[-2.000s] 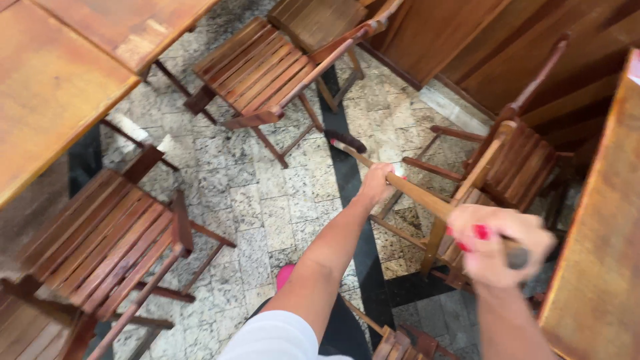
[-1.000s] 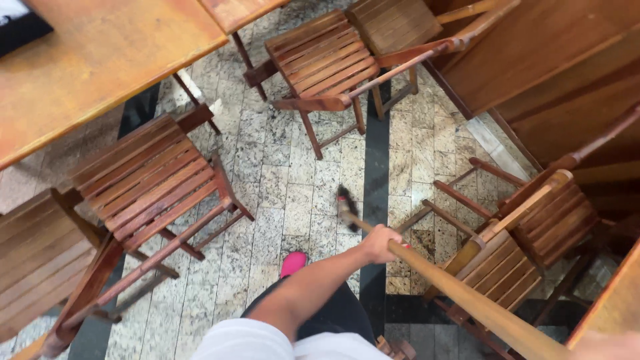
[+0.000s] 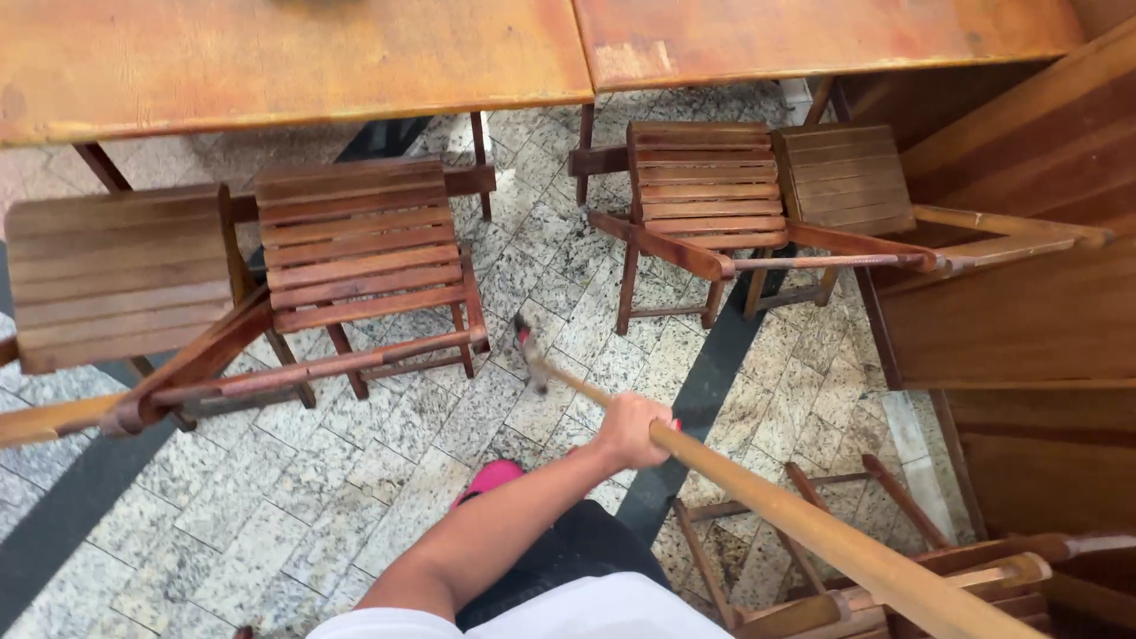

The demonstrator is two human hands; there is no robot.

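My left hand is closed around the long wooden handle, below its middle. The handle slants from the lower right corner down to a small dark and red brush or broom head, blurred, at the tiled floor between two slatted folding chairs. My right hand is out of view, and the handle's upper end runs off the frame's bottom edge. A pink shoe shows beside my forearm.
Slatted wooden chairs stand at the left and at the upper middle, by wooden tables. More folding chairs are at the lower right. Wooden panelling borders the floor on the right.
The view has turned and shifted left. My right hand, on the handle's upper part two seconds ago, has left the view. The brush head has moved away from the dark floor stripe.
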